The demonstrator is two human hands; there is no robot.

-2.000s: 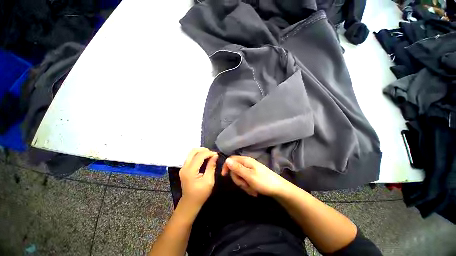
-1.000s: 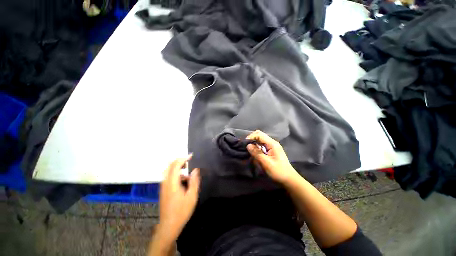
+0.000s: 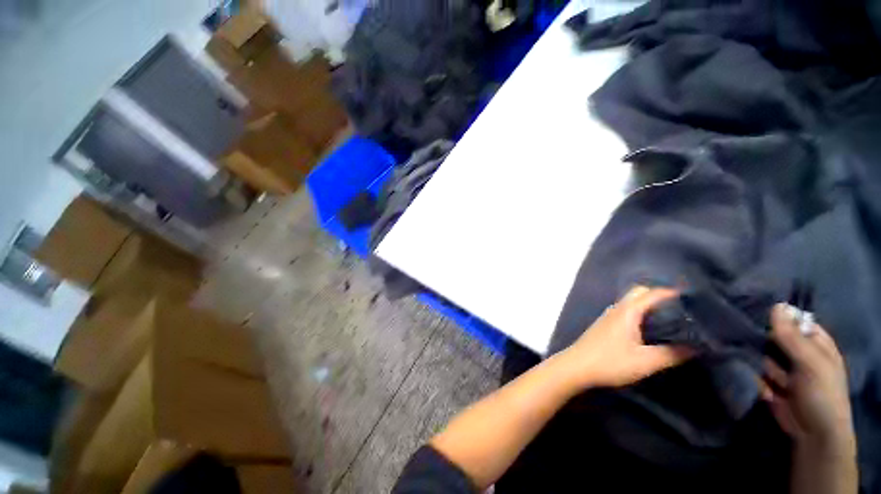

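The dark grey knit garment (image 3: 676,232) lies over the right part of the white tabletop, with a pale stitched edge around a small opening. My left hand (image 3: 633,338) grips a bunched dark part of it near the front edge. My right hand (image 3: 809,371) is at the other side of the same bunched cloth, its fingers closed on it. A small whitish thing (image 3: 800,318) shows at the right fingers; I cannot tell what it is.
The white table (image 3: 483,222) has its near left corner in view. Dark clothing (image 3: 415,68) is heaped beyond it, beside a blue bin (image 3: 348,183). Cardboard boxes (image 3: 193,357) stand at the left on the speckled floor (image 3: 357,357). The picture is blurred at left.
The view has swung left, bringing boxes and floor into sight. My left hand, empty and apart from the cloth before, now grips the bunched part with my right hand.
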